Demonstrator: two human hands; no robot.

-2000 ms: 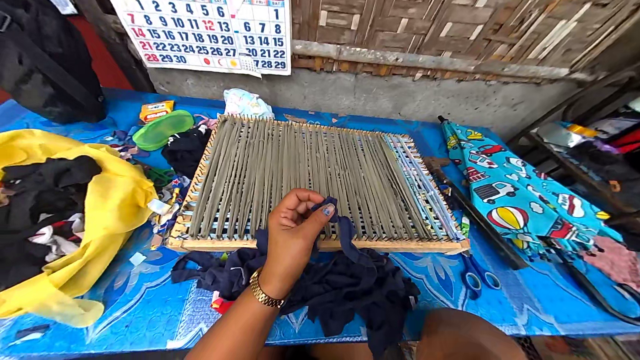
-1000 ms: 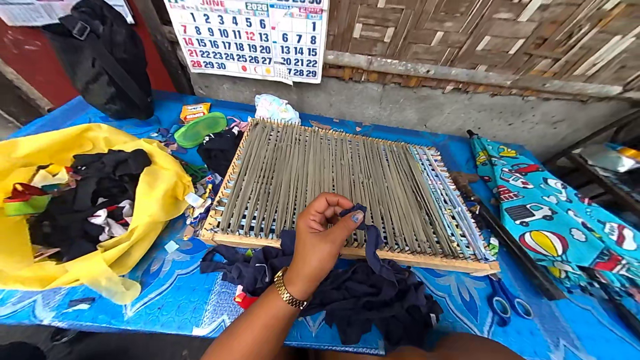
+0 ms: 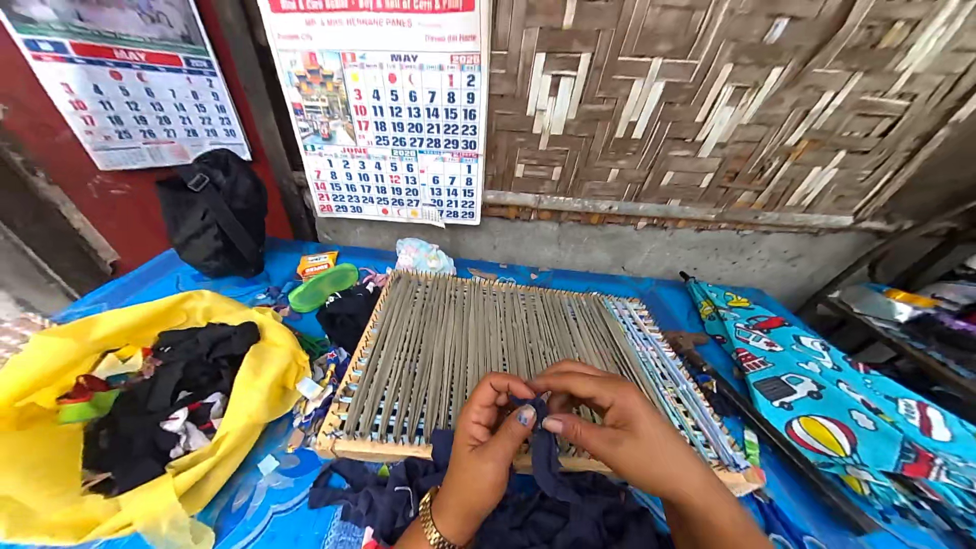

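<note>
My left hand point(image 3: 492, 442), with a gold-coloured watch or bracelet at the wrist, pinches a dark navy fabric strip point(image 3: 546, 457). My right hand point(image 3: 602, 423) grips the same strip just beside it, the fingertips of both hands almost touching. Both hands are over the near edge of a wooden peg loom point(image 3: 381, 450), which is strung with grey-brown fabric loops point(image 3: 457, 335) and, at its right side, light blue patterned ones. A pile of navy fabric strips point(image 3: 579, 511) lies against the loom's near edge, partly hidden by my forearms.
On the left stands a yellow cloth bag point(image 3: 252, 427) holding dark fabric scraps. Behind it are a black bag point(image 3: 217, 217) and a green slipper-shaped item point(image 3: 323, 287). To the right lies a blue patterned umbrella point(image 3: 801, 381). Calendars point(image 3: 412, 183) hang by the woven wall.
My right hand has come into view and taken hold of the navy strip beside my left hand, which was alone on it in both earlier frames. The view has tilted up.
</note>
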